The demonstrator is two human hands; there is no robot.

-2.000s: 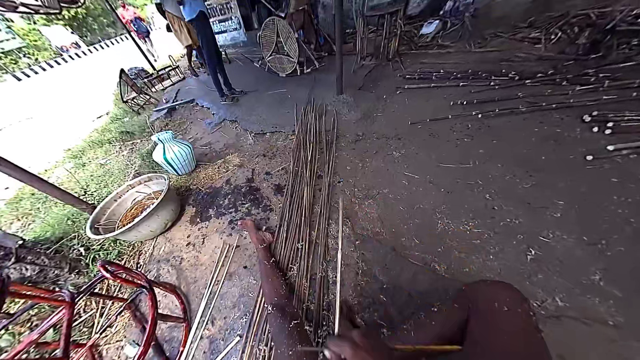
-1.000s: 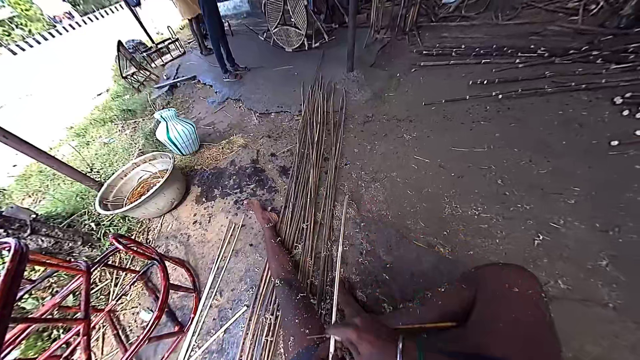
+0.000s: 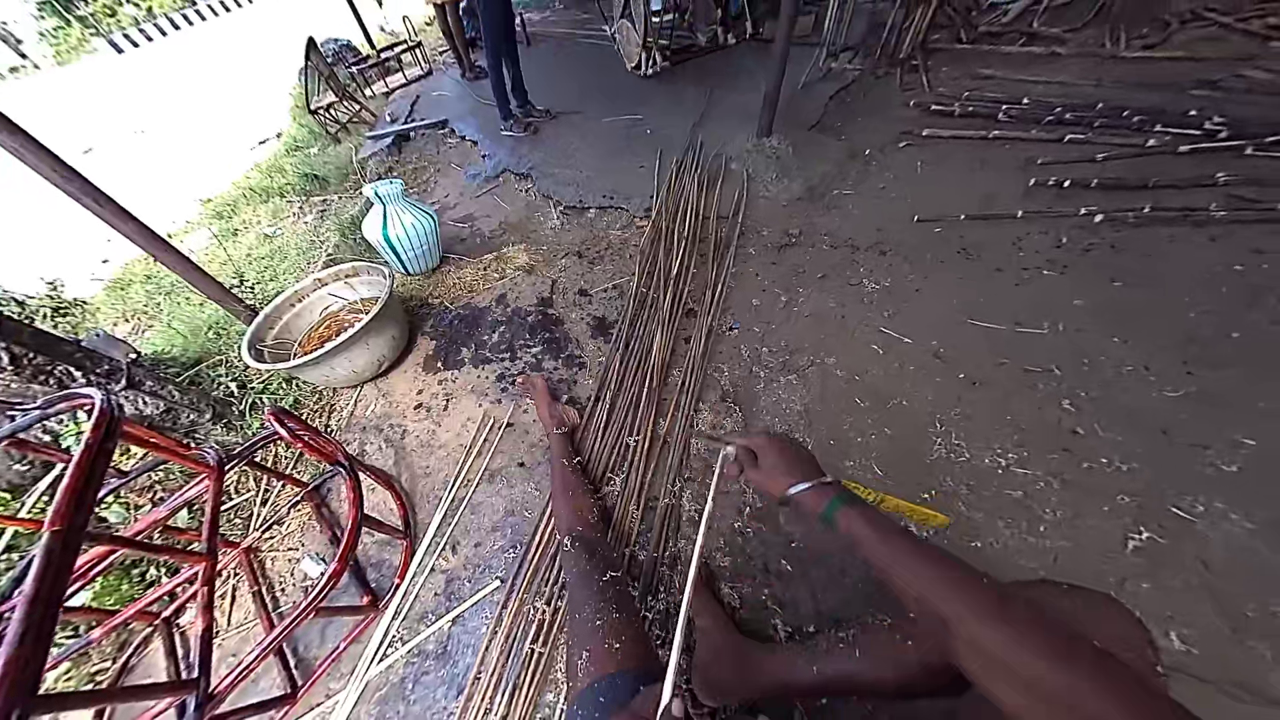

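My right hand (image 3: 775, 465), with a metal bangle and a green band at the wrist, is closed at the upper end of a pale peeled stick (image 3: 697, 560). It grips a slim tool with a dark tip; a yellow length (image 3: 897, 505) shows behind the wrist. Only a bit of my left hand (image 3: 655, 709) shows at the bottom edge, beside the stick's lower end; its grip is hidden. A long bundle of thin brown canes (image 3: 655, 340) lies on the ground, partly under my outstretched leg. Several pale strips (image 3: 440, 560) lie left of that leg.
A red-brown cane frame (image 3: 210, 540) stands at lower left. Beyond it are a basin (image 3: 345, 350) holding fibres and a striped pot (image 3: 402, 228). A post (image 3: 777, 70) rises behind the bundle. Dark poles (image 3: 1090, 215) lie at right. A person's legs (image 3: 502, 60) are at the back.
My right hand has moved up and away from my body, to the upper end of the pale stick. Both earlier frames show it low, near my legs.
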